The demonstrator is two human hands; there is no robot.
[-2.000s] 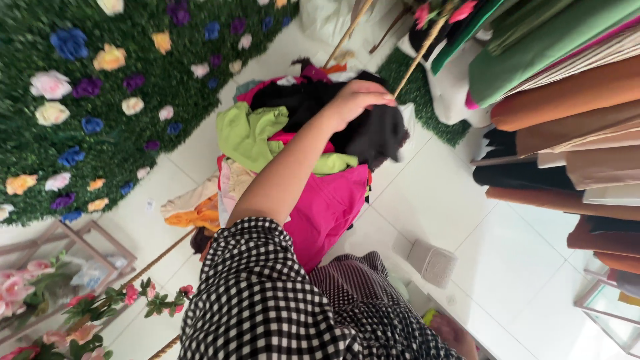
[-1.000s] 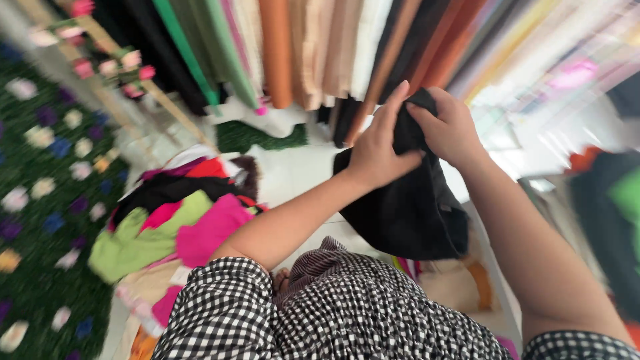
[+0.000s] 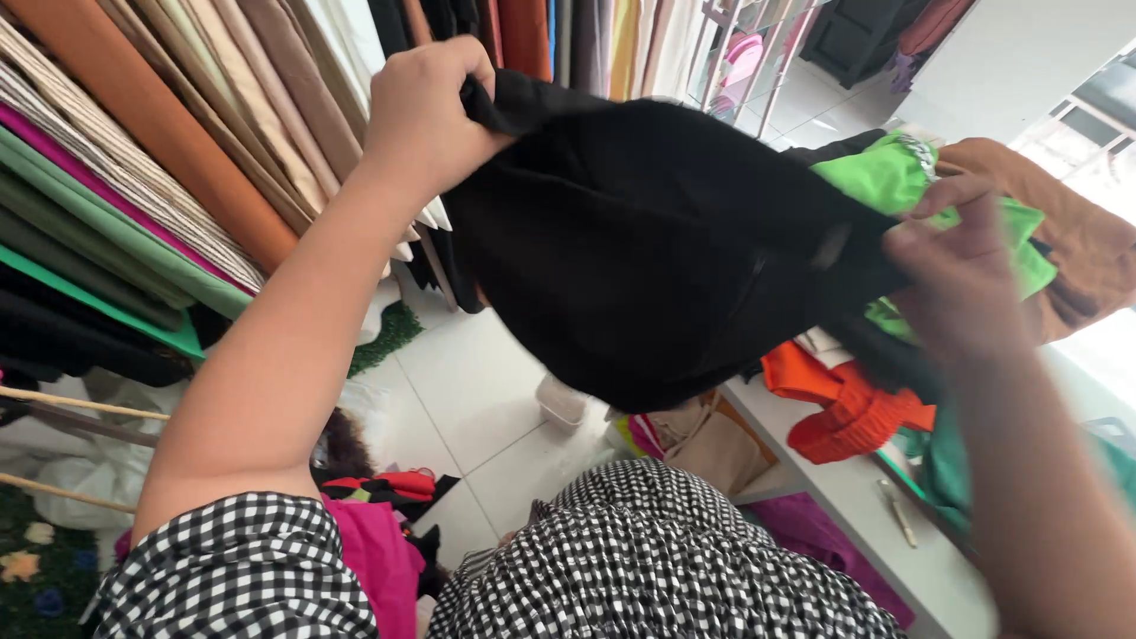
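Observation:
A black cloth piece (image 3: 621, 240) hangs stretched between my two hands in mid-air, above the floor. My left hand (image 3: 435, 111) is closed on its upper left end, near the hanging fabrics. At the right end, my right hand (image 3: 958, 266) pinches the same cloth and is blurred. Behind that hand lie a bright green garment (image 3: 887, 173) and a brown cloth (image 3: 1065, 222). An orange garment (image 3: 843, 408) rests on the white table below the right hand.
Fabrics (image 3: 213, 151) hang in a long row at upper left. A white table (image 3: 865, 497) stands at right with a pen (image 3: 896, 513) on it. Clothes, one of them magenta (image 3: 377, 555), lie heaped at lower left. A small plastic container (image 3: 562, 401) stands on the tiled floor.
My left hand reached over the clothes heap two seconds ago; both hands then held the black cloth close together. Now they are far apart, with the cloth spread between them. The view has swung right.

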